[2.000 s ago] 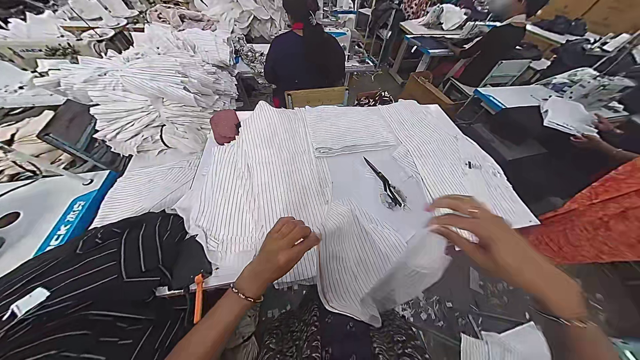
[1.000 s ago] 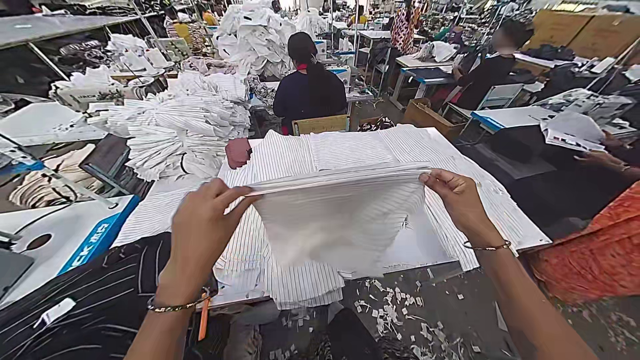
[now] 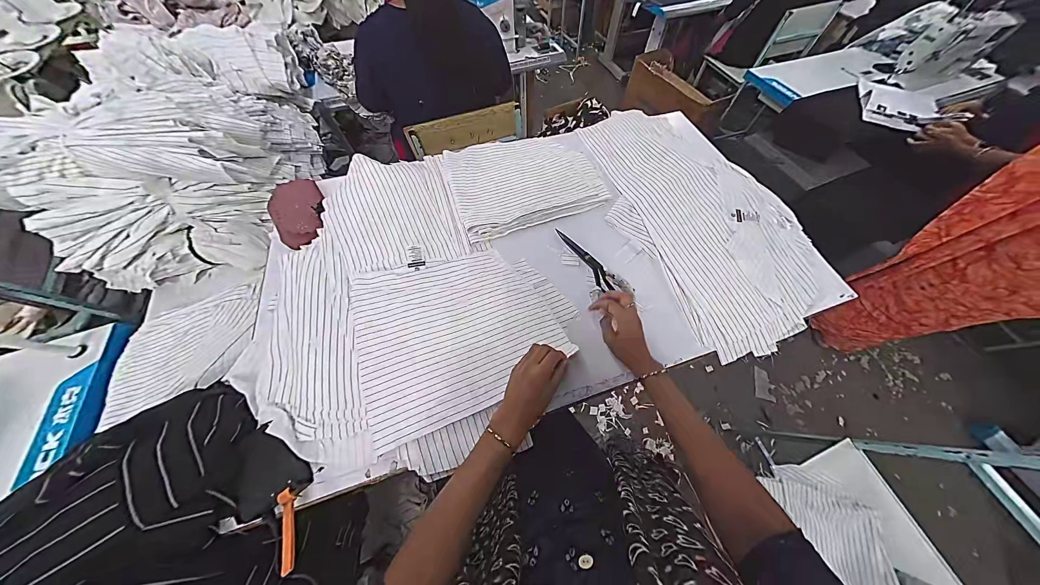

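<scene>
My left hand (image 3: 535, 380) rests on the near right corner of a striped white fabric panel (image 3: 455, 341) lying flat on the white table (image 3: 650, 301). Whether its fingers pinch the cloth is unclear. My right hand (image 3: 621, 325) is at the handles of black thread snips or scissors (image 3: 591, 260), whose blades point away to the left; a firm grip cannot be made out. Behind the panel lies a folded striped stack (image 3: 524, 187). More striped pieces (image 3: 691, 236) spread over the table's right side, one bearing a small printed tag.
A maroon cloth piece (image 3: 296, 213) lies at the table's back left corner. Heaped striped garments (image 3: 162, 146) stand beyond it. Black striped cloth (image 3: 146, 479) and an orange-handled tool (image 3: 287, 532) are at lower left. A person (image 3: 431, 65) sits ahead; another person's hands (image 3: 946, 138) are at right.
The striped panel held up between both hands one second ago now lies flat on the table's left part. My right hand has moved to the scissors. The view has tilted down.
</scene>
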